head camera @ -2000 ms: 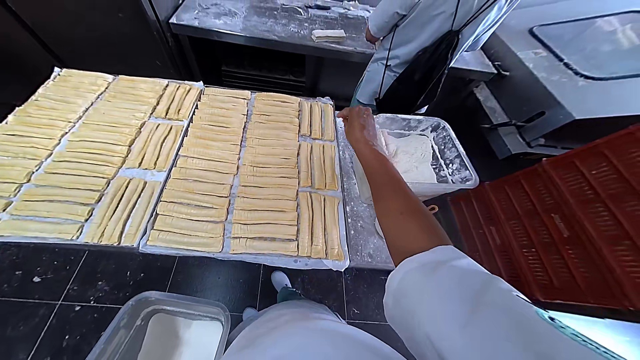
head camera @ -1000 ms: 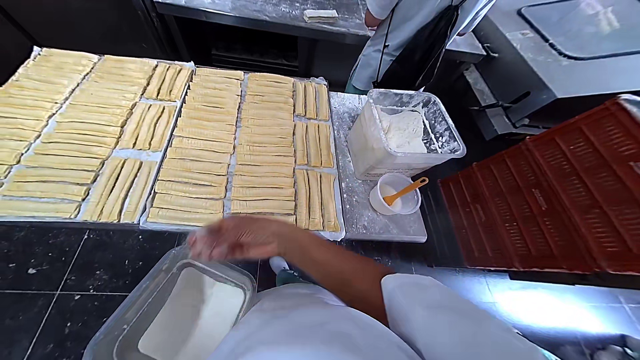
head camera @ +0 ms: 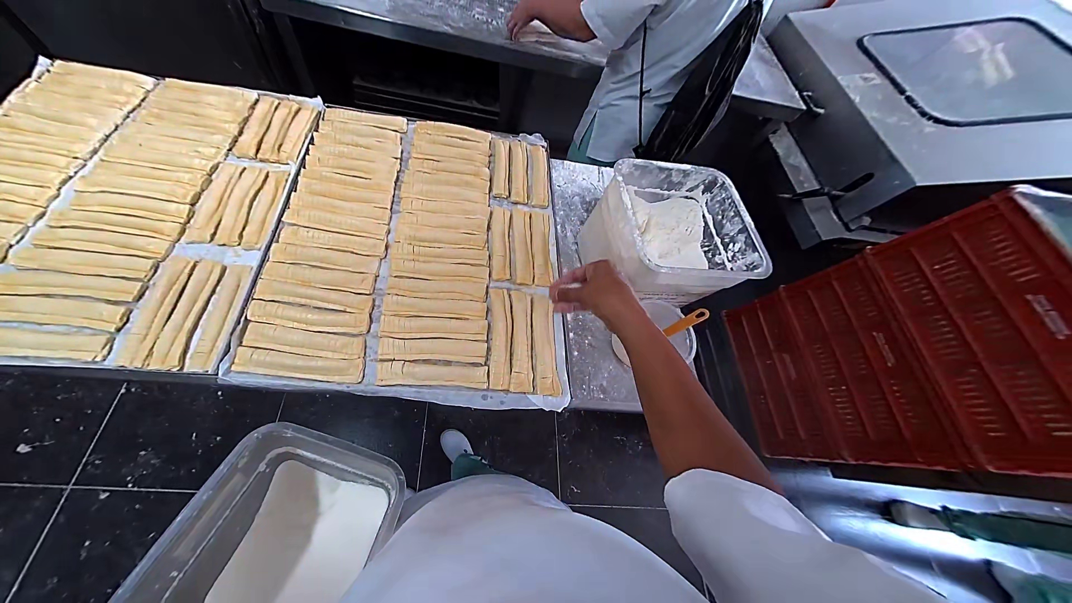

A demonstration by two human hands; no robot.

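My right hand (head camera: 596, 291), its fingers slightly apart and seemingly holding nothing, hovers at the right edge of a paper-lined tray of pale dough strips (head camera: 435, 280). Just beyond it stands a clear plastic bin (head camera: 628, 251) with white flour (head camera: 670, 230) inside. Partly behind my forearm is a small white tub (head camera: 682, 343), an orange-handled utensil (head camera: 687, 322) resting in it. More dough strips (head camera: 109, 218) fill the tray on the left. My left hand is out of view.
A large plastic tub (head camera: 285, 435) holding white powder is by my body at lower left. Stacked red crates (head camera: 888, 335) stand on the right. Across the table, a co-worker (head camera: 636, 67) has a hand (head camera: 548, 17) on a floured counter (head camera: 419, 21). A metal machine (head camera: 938, 84) occupies the upper right.
My right hand has moved from above the lower-left tub back to the right edge of the tray. The co-worker's hand now shows on the far counter.
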